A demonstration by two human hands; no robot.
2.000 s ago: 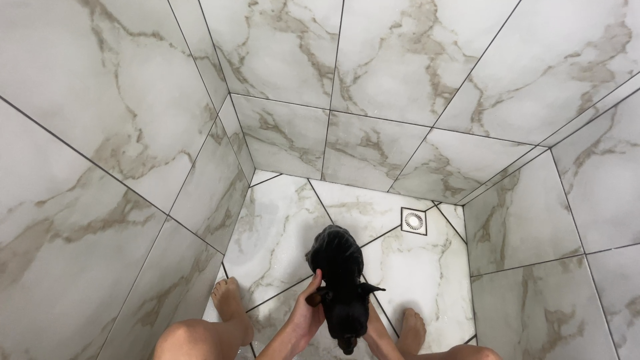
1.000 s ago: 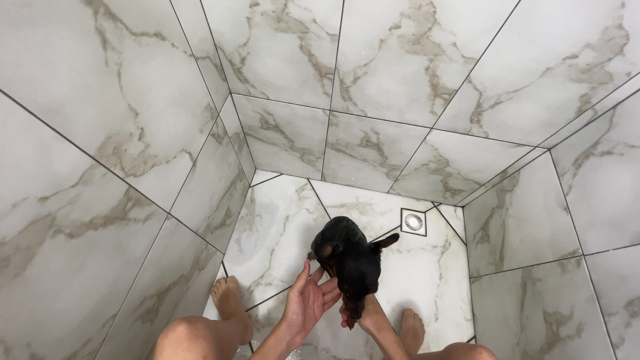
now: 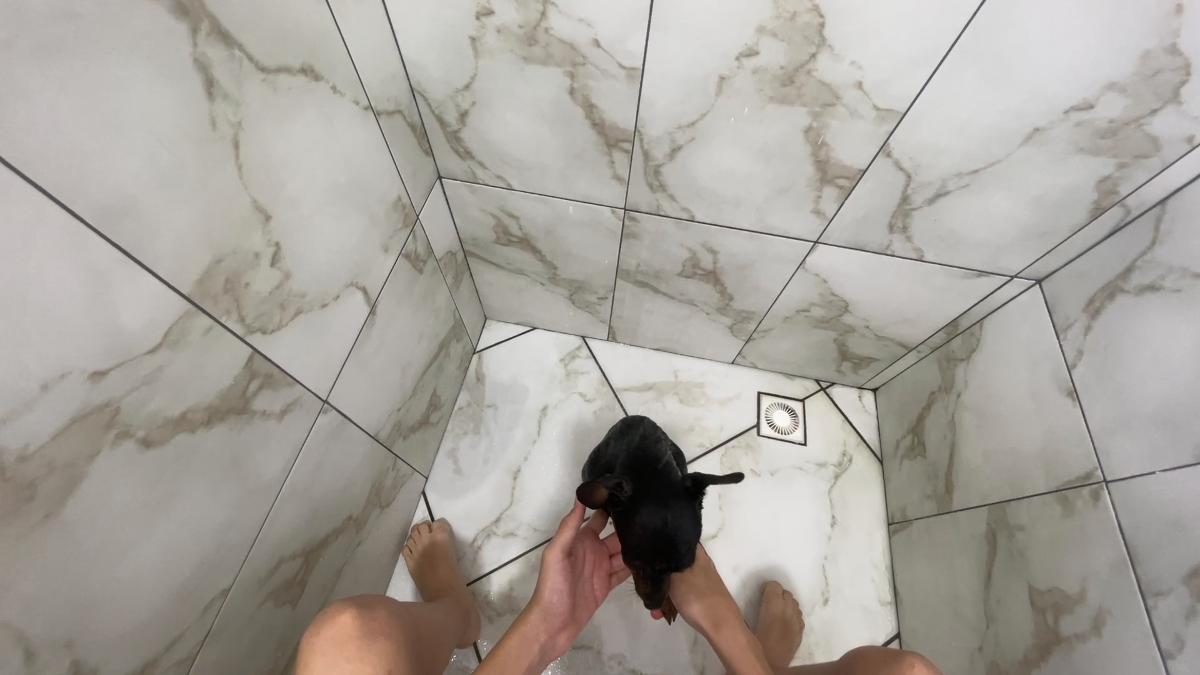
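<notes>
A small black dog with tan markings [image 3: 647, 478] is on the tiled floor between my bare feet, its head toward me and its ears spread. My left hand [image 3: 579, 561] is beside the dog's head and chest, palm turned up and fingers apart. Close under the dog's muzzle, on the other side, is my right hand [image 3: 694, 586]; its fingers are partly hidden by the head, and a dark paw shows near them. Whether it grips the paw is unclear.
Marble-patterned wall tiles [image 3: 712, 272] enclose the wet floor [image 3: 525, 450] on three sides. A square metal floor drain [image 3: 782, 418] lies beyond the dog to the right. My bare feet [image 3: 436, 562] flank the dog.
The dog's head has turned from pointing straight toward me, two seconds ago, to slightly different angles. My left hand has come off its side, its palm opening upward; my right hand has moved under the muzzle.
</notes>
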